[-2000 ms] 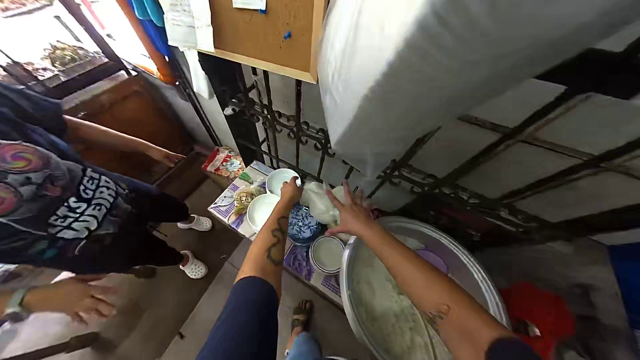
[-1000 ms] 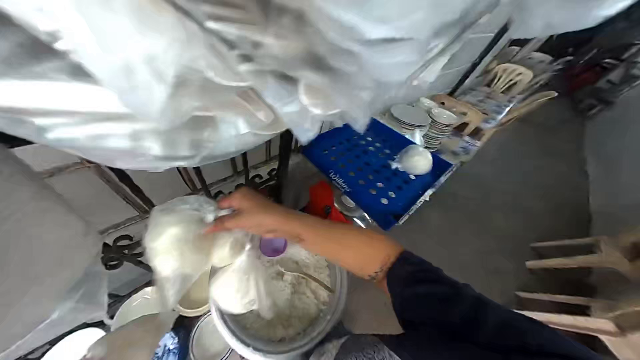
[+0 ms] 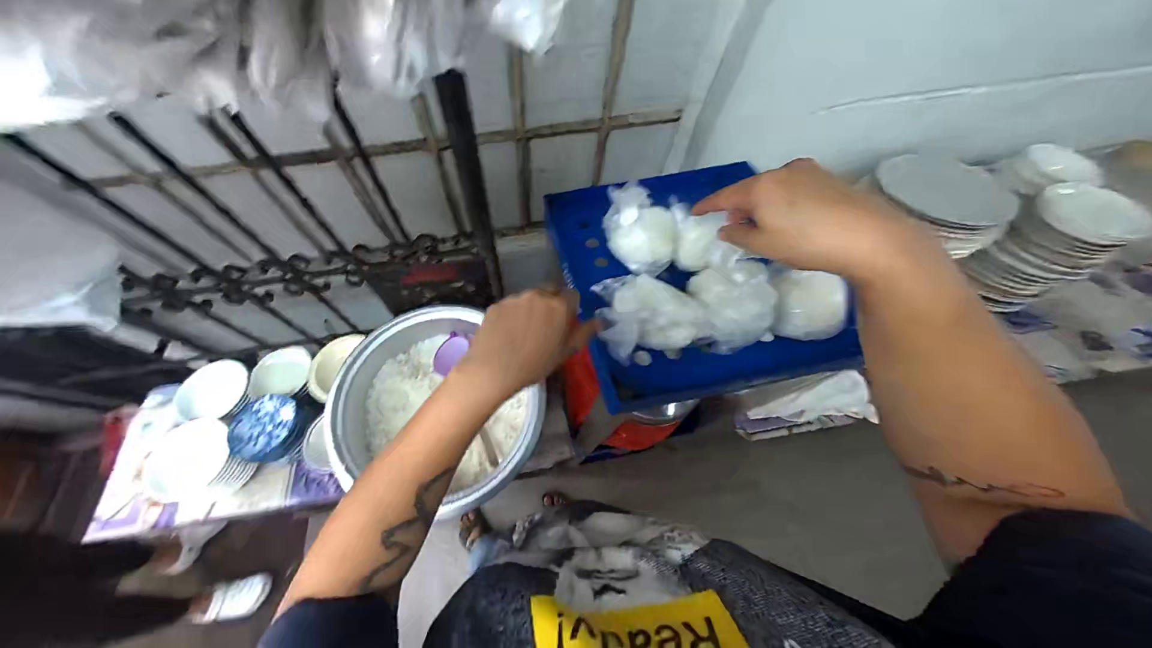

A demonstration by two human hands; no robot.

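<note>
Several clear plastic bags of white rice (image 3: 661, 313) lie in a blue plastic crate (image 3: 720, 376). My right hand (image 3: 778, 216) is over the crate's back part, its fingertips at a knotted bag of rice (image 3: 700, 236); whether it grips the bag I cannot tell. My left hand (image 3: 535, 335) is by the crate's left edge, above the rim of a large metal pot (image 3: 531, 441), its fingers curled and blurred. Cooked white rice (image 3: 396, 387) fills much of the pot, with a purple cup (image 3: 450, 354) and a utensil handle (image 3: 489, 445) in it.
White bowls (image 3: 211, 389), blue patterned bowls (image 3: 264, 427) and white plates (image 3: 187, 459) crowd a table at left. Stacked plates (image 3: 945, 193) stand right of the crate. A metal grille (image 3: 297, 270) runs behind; plastic bags (image 3: 360, 54) hang above. A person's white shoe (image 3: 236, 598) shows lower left.
The view has swung right. The crate held one bag a second ago and now holds several. My right hand, earlier holding bagged rice above the pot, is now over the crate.
</note>
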